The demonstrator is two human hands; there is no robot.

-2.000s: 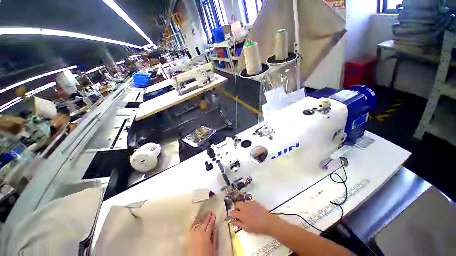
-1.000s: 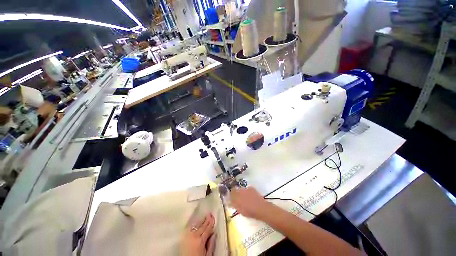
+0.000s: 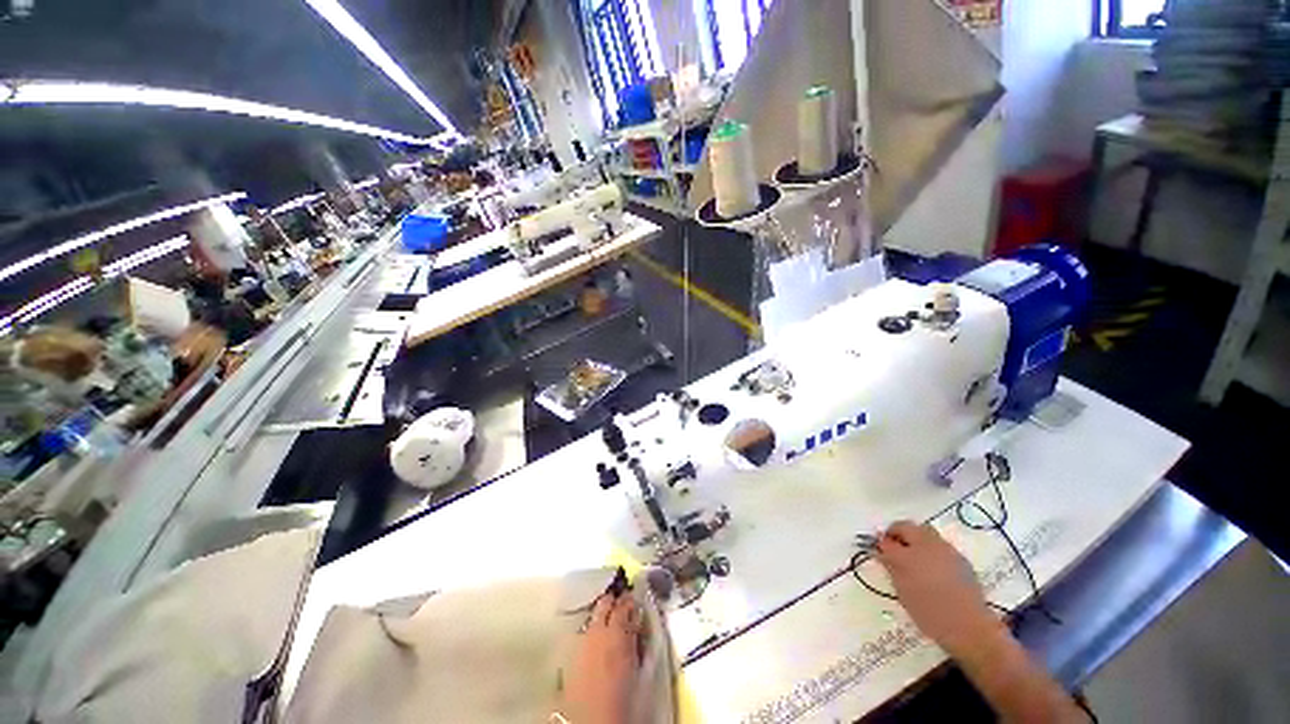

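Observation:
The large beige panel (image 3: 481, 644) lies on the white table, its right edge beside the presser foot area (image 3: 686, 573) of the white sewing machine (image 3: 877, 375). My left hand (image 3: 608, 658) holds the panel near its upper right corner, fingertips at a small dark spot on the edge; the thumb is hidden. My right hand (image 3: 934, 587) is right of the needle area, above the table in front of the machine head. Its fingertips are pinched at the looped black cord (image 3: 1007, 530); a small dark tip shows there, too small to name.
Beige pieces (image 3: 184, 615) lie at the left beside the long grey rail. A white round unit (image 3: 432, 447) sits beyond the table. Thread cones (image 3: 733, 170) stand behind the head, with the blue motor (image 3: 1040, 325) at its right end. A metal shelf (image 3: 1118, 587) is at right.
My right hand has moved right, away from the needle area, and the cord's near end has moved with it. My left hand has moved up to the panel's corner by the presser foot.

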